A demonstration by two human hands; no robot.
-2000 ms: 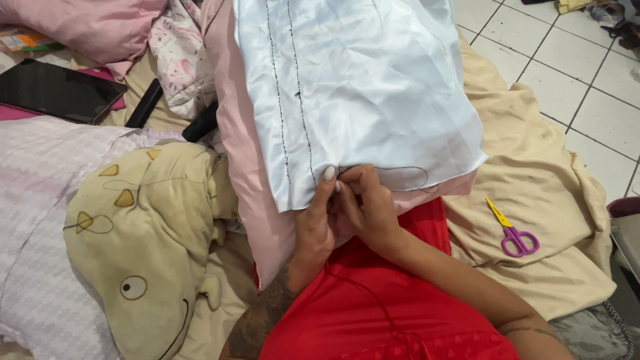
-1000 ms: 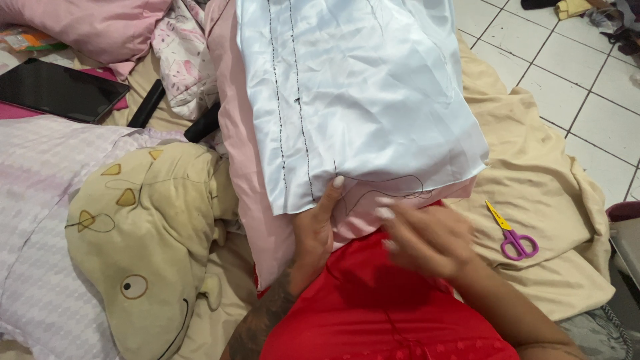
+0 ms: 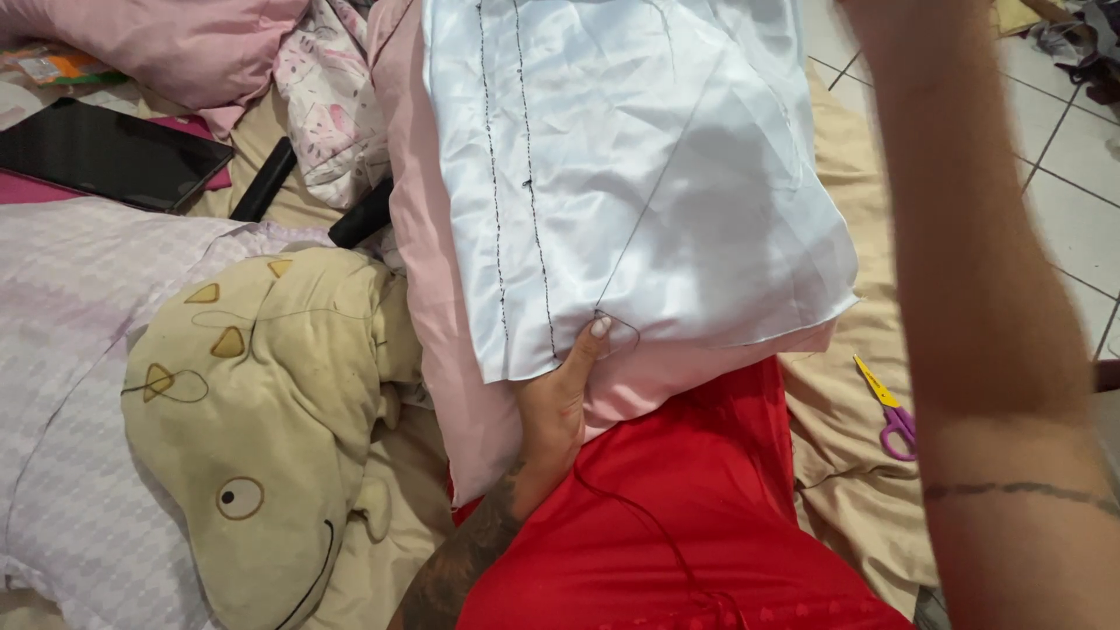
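White satin fabric (image 3: 647, 175) with two rows of dark stitching lies over a pink pillow (image 3: 437, 350) on the lap. My left hand (image 3: 564, 385) pinches the fabric's near edge, thumb on top and fingers hidden beneath. From beside that thumb a dark thread (image 3: 652, 197) runs up and right across the satin, with a small loop near the thumb. My right hand (image 3: 862, 13) is raised at the top edge, blurred and mostly out of frame; its fingers and anything in them are hidden. The forearm crosses the right side.
Yellow-bladed scissors with purple handles (image 3: 897, 424) lie on the beige sheet (image 3: 840, 499) at right, close to my right forearm. At left are a plush toy (image 3: 289, 437) with loose thread on it, a black tablet (image 3: 114, 153) and a patterned pillow (image 3: 79, 350). White floor tiles (image 3: 1085, 210) show beyond.
My right hand has moved from beside the left hand at the fabric edge up to the top right. The thread, earlier looped loosely on the satin, now stretches upward. My left hand still pinches the edge.
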